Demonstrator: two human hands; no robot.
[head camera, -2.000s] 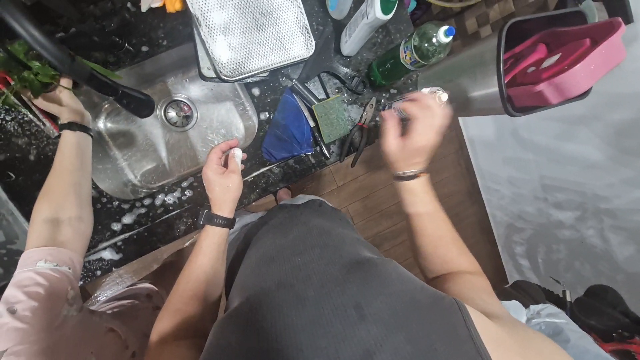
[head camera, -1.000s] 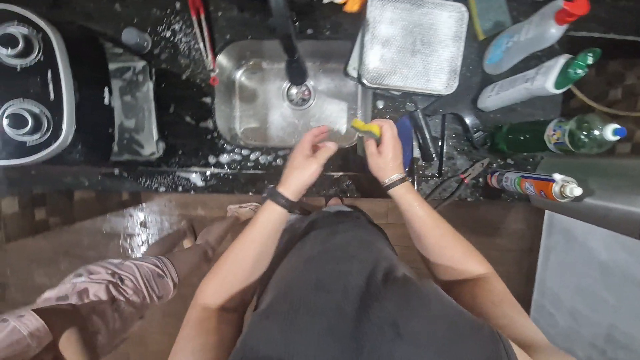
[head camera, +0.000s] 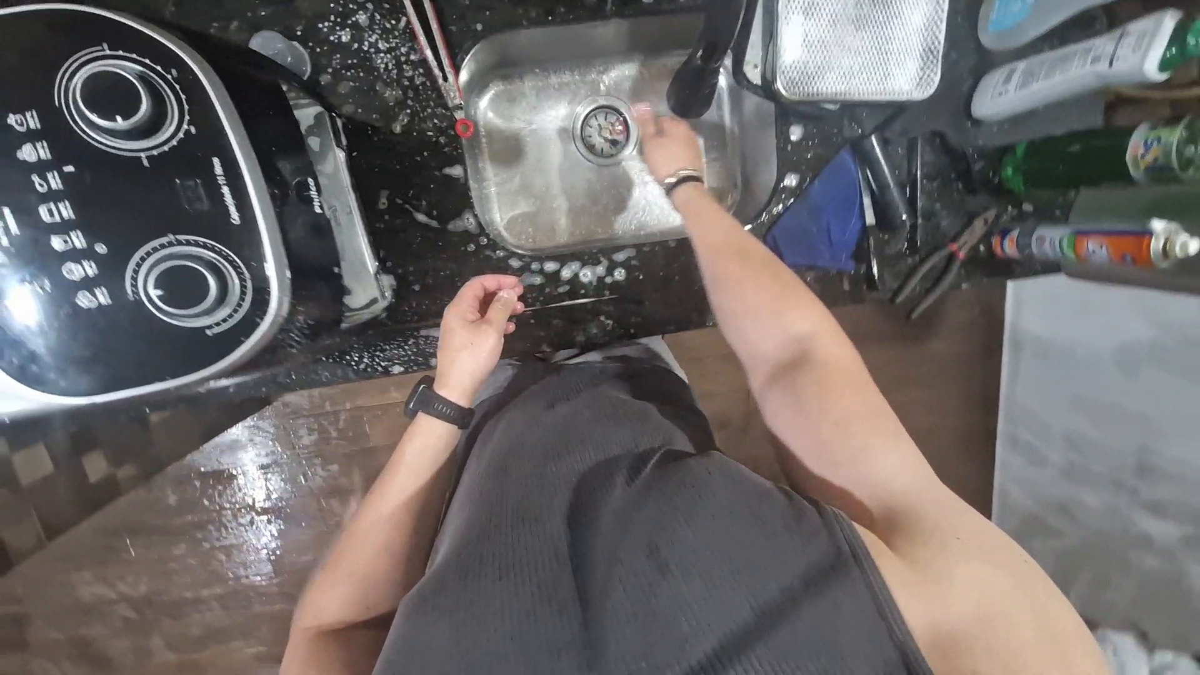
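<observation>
My left hand (head camera: 480, 323) is over the black countertop's front edge (head camera: 572, 314), thumb and fingers drawn together. A thin pale line runs right from the fingertips; whether it is something held is unclear. My right hand (head camera: 670, 145) reaches into the stainless steel sink (head camera: 525, 202), just right of the drain strainer (head camera: 605, 130). It is blurred and seen from the back, so its contents cannot be told. Above it hangs the black faucet (head camera: 698, 80). Foam and water drops lie along the sink's front rim. Small bits sit in the strainer.
A black air fryer (head camera: 122, 206) stands at the left. Red-handled tongs (head camera: 441, 66) lie beside the sink. To the right are a perforated metal tray (head camera: 858, 47), blue cloth (head camera: 825, 216), pliers (head camera: 942, 262), a green bottle (head camera: 1069, 159), white bottle (head camera: 1069, 70) and spray can (head camera: 1078, 246).
My right hand has moved forward into the sink; the yellow thing it held a second ago is not visible now. My left hand has drawn back from the sink toward the counter edge.
</observation>
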